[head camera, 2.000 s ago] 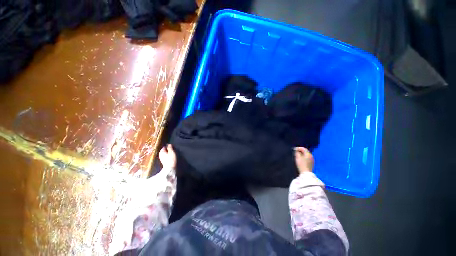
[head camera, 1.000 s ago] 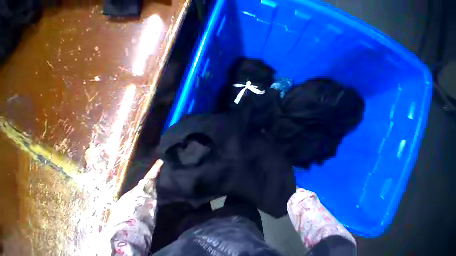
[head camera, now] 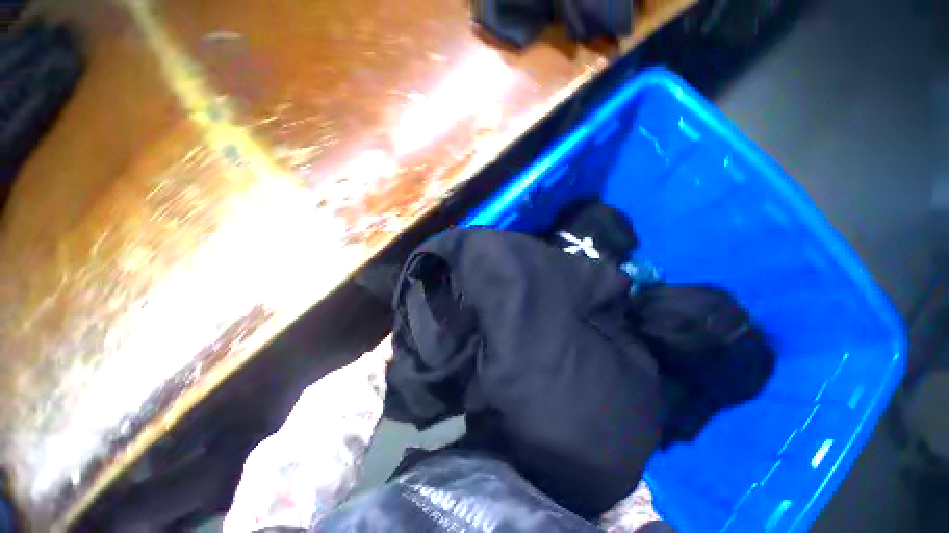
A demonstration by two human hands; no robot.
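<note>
A black matt garment [head camera: 552, 354] lies bunched over the near side of the blue crate, in front of my body, with a fold or opening at its left end. My left sleeve reaches to the garment's left edge; my left hand is hidden behind the cloth. My right hand is hidden too; only a bit of the right sleeve shows at the bottom, below the garment. Inside the blue crate [head camera: 822, 260] are dark rolled pieces [head camera: 708, 344], a white tie [head camera: 579, 246] and a small light-blue piece [head camera: 642, 274].
The glossy brown table [head camera: 281, 94] with a yellowish taped seam fills the left and upper left. Dark cloth [head camera: 567, 19] lies at its top edge, and more black material [head camera: 33, 89] at far left. Dark grey floor shows on the right.
The view has turned, so table and crate slant more. The garment is more bunched and nearer my body. Both hands, on its sides two seconds ago, are now hidden.
</note>
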